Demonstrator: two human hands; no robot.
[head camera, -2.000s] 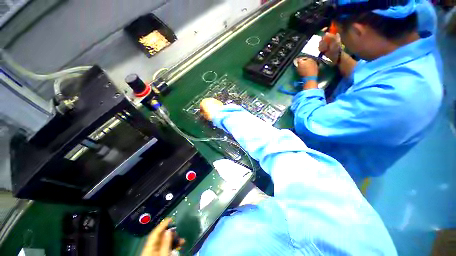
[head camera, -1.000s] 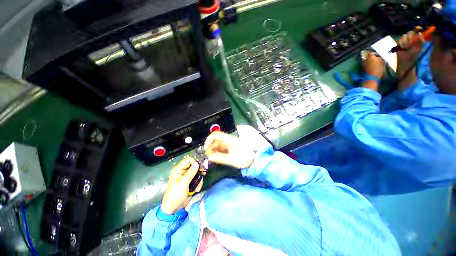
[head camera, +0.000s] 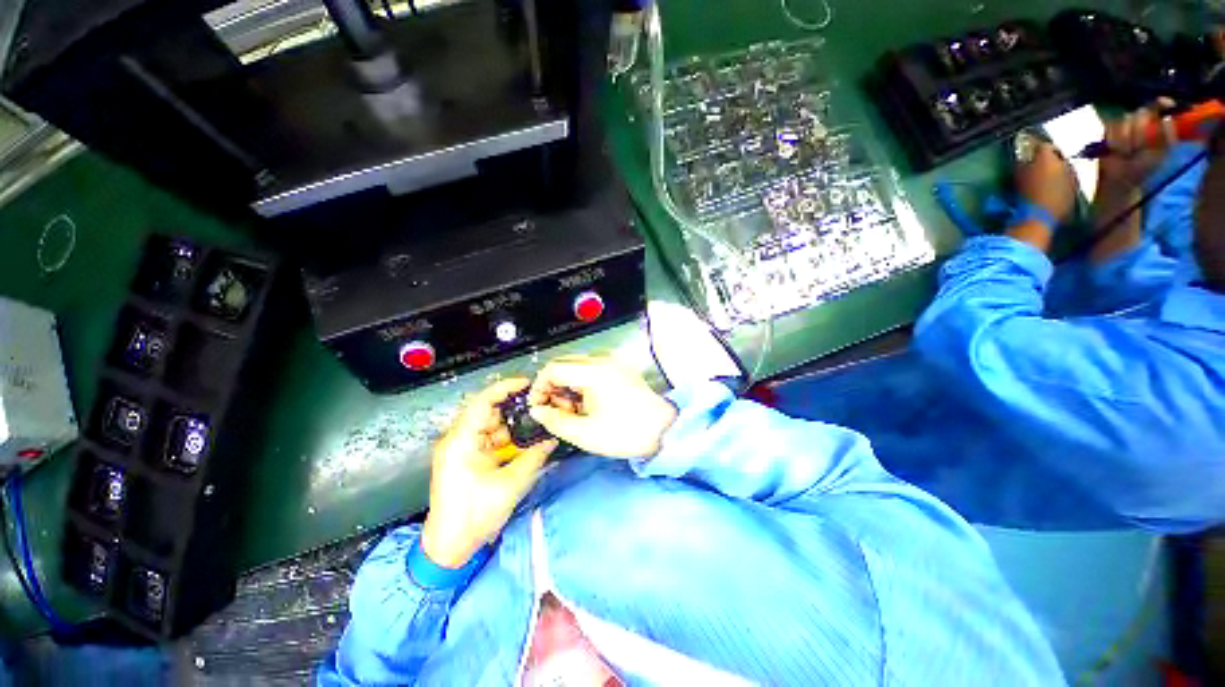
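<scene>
My left hand (head camera: 473, 470) holds a small dark unit (head camera: 521, 419) in its fingertips, in front of the press's button panel. My right hand (head camera: 607, 405) is against the unit from the right, its fingertips pinching a small dark piece (head camera: 567, 397) at the unit's upper side. The fingers hide much of both, so I cannot tell whether the piece is seated. The black bench press (head camera: 470, 289) stands just beyond my hands, with two red buttons and a pale one between them.
A black pocket tray (head camera: 168, 497) with units lies at left, near a white box (head camera: 34, 383) with a blue cable. A clear blister tray (head camera: 786, 175) lies right of the press. A neighbouring worker (head camera: 1075, 362) holds an orange-red tool beside another black tray (head camera: 974, 101). Trays show below the bench edge.
My right hand has come back from the clear blister tray to my left hand and now touches the unit. The view has swung to show the pocket tray at left.
</scene>
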